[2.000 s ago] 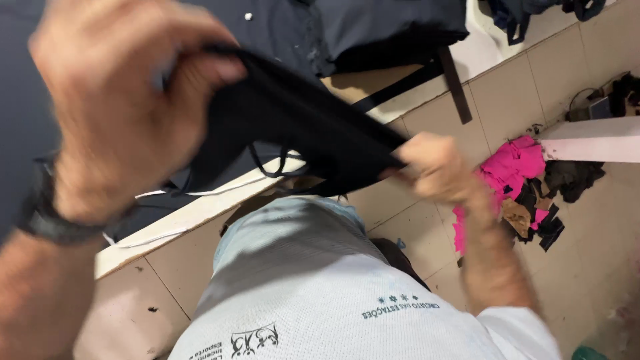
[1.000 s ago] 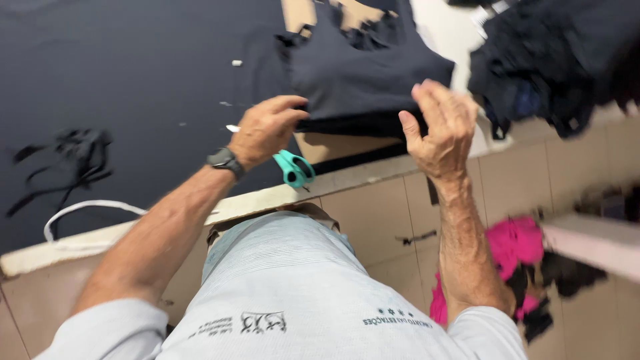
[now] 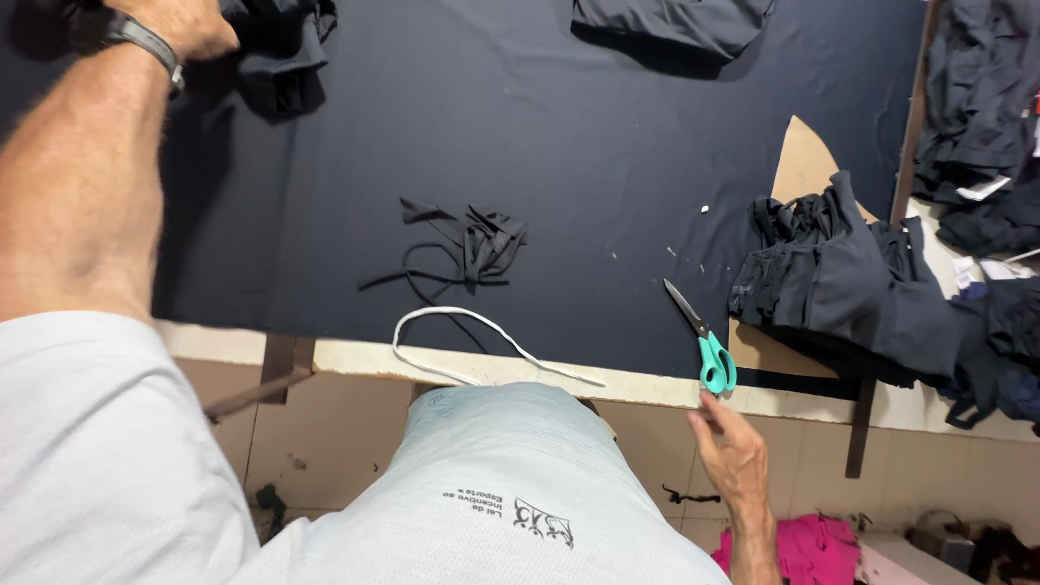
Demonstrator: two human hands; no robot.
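My left hand (image 3: 183, 26) reaches to the top left, at a dark fabric garment (image 3: 284, 69); its fingers are partly cut off by the frame, so its grip is unclear. Just below the teal-handled scissors (image 3: 715, 361), my right hand (image 3: 731, 447) hovers off the table's edge with fingers loosely bent and nothing visible in them. The scissors lie with their blades toward the upper left on dark cloth (image 3: 569, 162). To their right is a stack of dark garments (image 3: 845, 284) over brown card (image 3: 804, 162).
A tangle of dark fabric strips (image 3: 487, 244) lies mid-table, with a white cord (image 3: 455, 310) at the near edge. Another dark garment (image 3: 674, 24) is at the top. More dark clothing (image 3: 975, 97) is heaped at the right. Pink fabric (image 3: 812, 548) lies low at the right.
Both hands have left the dark garment stack they were at one second ago. My left hand has gone far left, my right hand down beside the scissors. The view has shifted left.
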